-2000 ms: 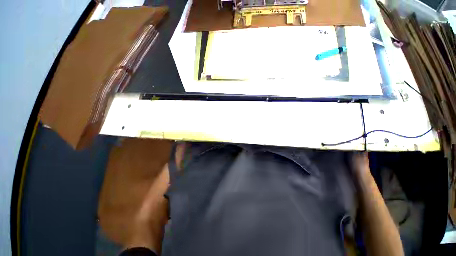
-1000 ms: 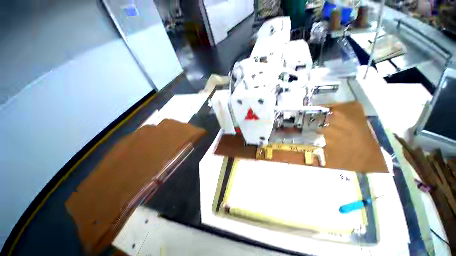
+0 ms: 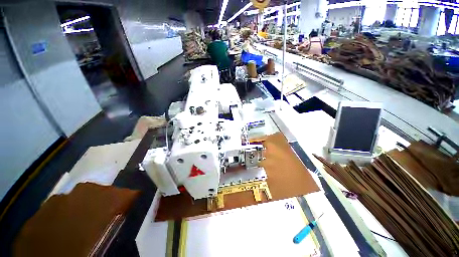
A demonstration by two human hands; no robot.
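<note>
A brown bag panel [image 3: 289, 173] lies flat under the white pattern sewing machine head [image 3: 196, 168], with the yellow clamp foot [image 3: 239, 193] across its front part. In front of it is the white positioning template board [image 3: 241, 233] with yellow and black tape. A teal-blue awl [image 3: 304, 234] lies on the board's right side, its metal point towards the upper right. Neither of my hands is in the picture.
A panel stack [image 3: 75, 221] lies at lower left. A strap bundle [image 3: 397, 201] is fanned out on the right, in front of the control panel [image 3: 357, 126]. Thread cones [image 3: 252, 69] stand behind the machine. A person in green [image 3: 218, 52] is farther back.
The view has swung up and to the right, showing more of the factory floor and the control panel. My hands, low in the oldest frame, are out of view. The panel and awl look unmoved.
</note>
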